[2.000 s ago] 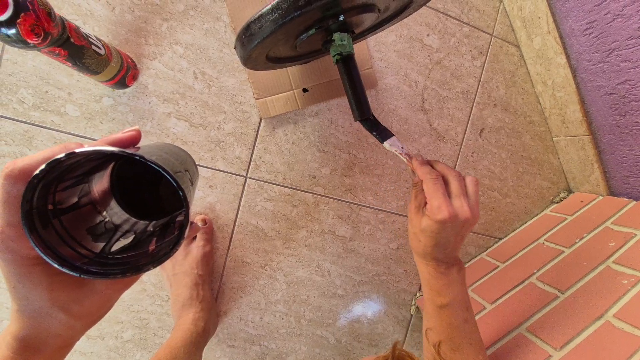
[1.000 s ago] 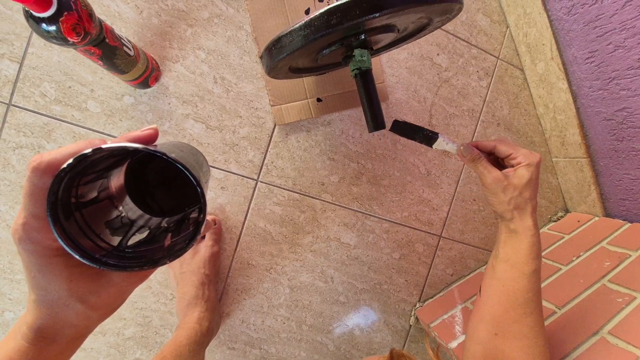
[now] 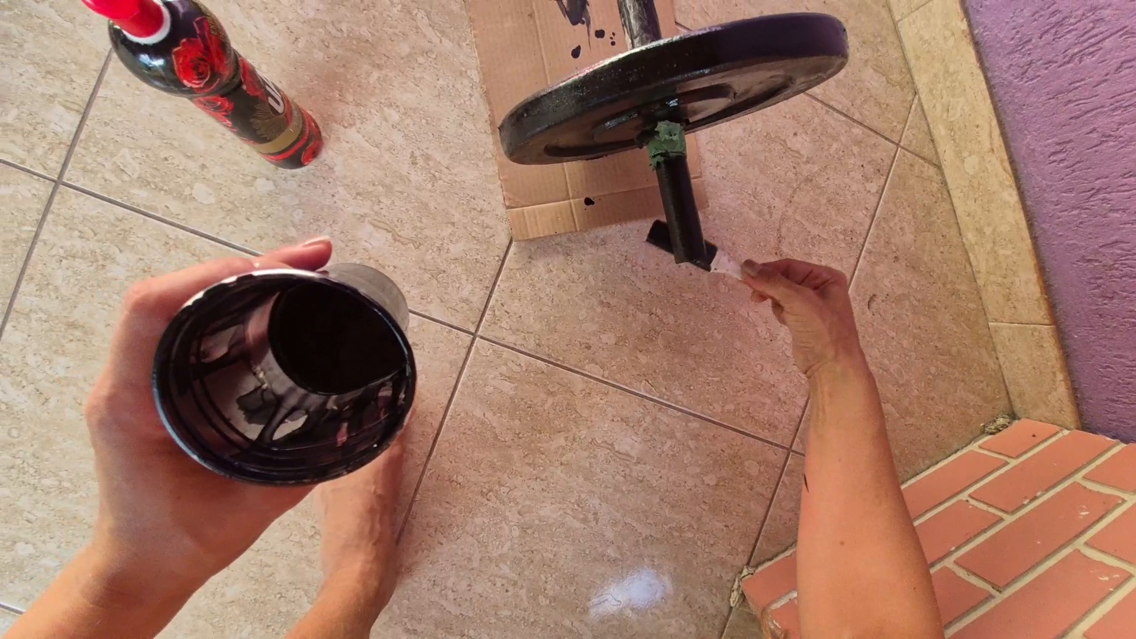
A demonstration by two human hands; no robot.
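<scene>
A cup of black paint (image 3: 333, 333), tilted so its opening faces me, is held in my left hand (image 3: 177, 426). Between the thumb and fingers of my right hand (image 3: 803, 302) is the pale end of a small flat paint applicator (image 3: 728, 264). Its black part lies at the lower end of a black bar (image 3: 682, 213), partly hidden behind it; whether the two touch cannot be told. The bar sticks out from the centre of a black weight plate (image 3: 674, 89). Green material (image 3: 666, 145) wraps the bar beside the plate.
Cardboard (image 3: 541, 217) with black spots lies under the plate on the tiled floor (image 3: 577, 426). A dark bottle with red roses (image 3: 213, 80) stands at upper left. A bare foot (image 3: 359, 515) is beside the cup. Brick-patterned edging (image 3: 1029, 532) and a purple wall (image 3: 1056, 177) are at right.
The applicator was at the bar's end, then apart from it on the right a second ago; now it overlaps the bar's end from behind. My left hand keeps hold of the cup.
</scene>
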